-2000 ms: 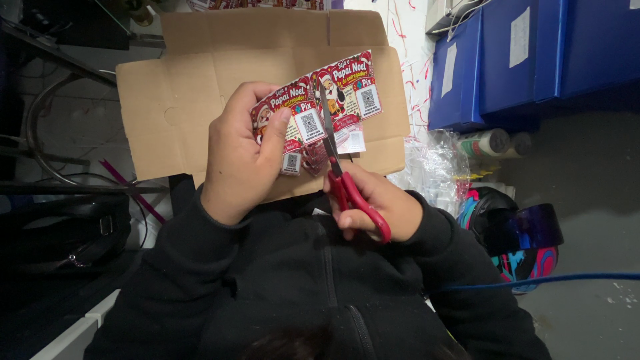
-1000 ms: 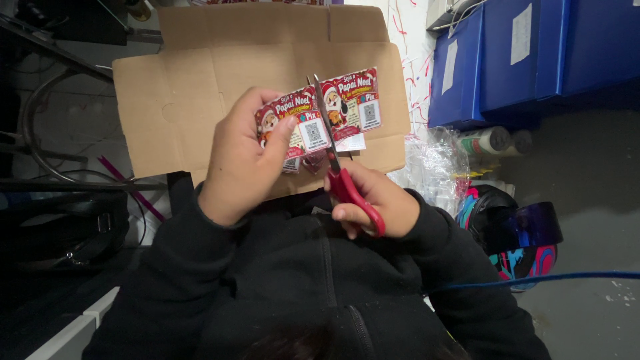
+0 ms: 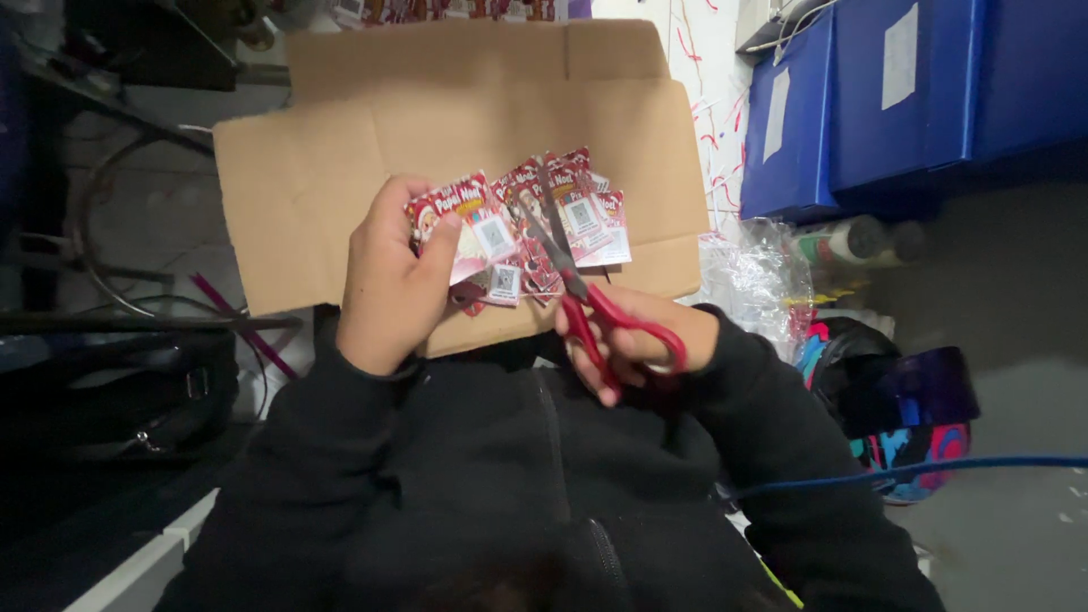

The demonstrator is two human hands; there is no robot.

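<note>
My left hand (image 3: 395, 272) pinches a red and white printed card (image 3: 466, 223) with a picture and a printed code, thumb on top. In my right hand (image 3: 637, 336) is a pair of scissors (image 3: 578, 285) with red handles, its blades parted slightly and pointing up and left. Another such card (image 3: 580, 212) lies beyond the blades, apart from the held one. More cards, among them a small one (image 3: 503, 285), overlap in a loose pile beneath both hands. Flattened brown cardboard (image 3: 476, 102) lies under the pile.
Several blue boxes (image 3: 901, 110) with white labels stand at the upper right. Crumpled clear plastic (image 3: 752, 276) lies right of the cardboard, near a helmet (image 3: 909, 416) with a dark visor. More printed sheets (image 3: 459, 10) show at the top edge. A blue cable (image 3: 918, 469) runs at the lower right.
Two cards that were joined between the scissor blades are now separate. The right one rests on the pile; the left one stays in my left hand. The blades have opened a little.
</note>
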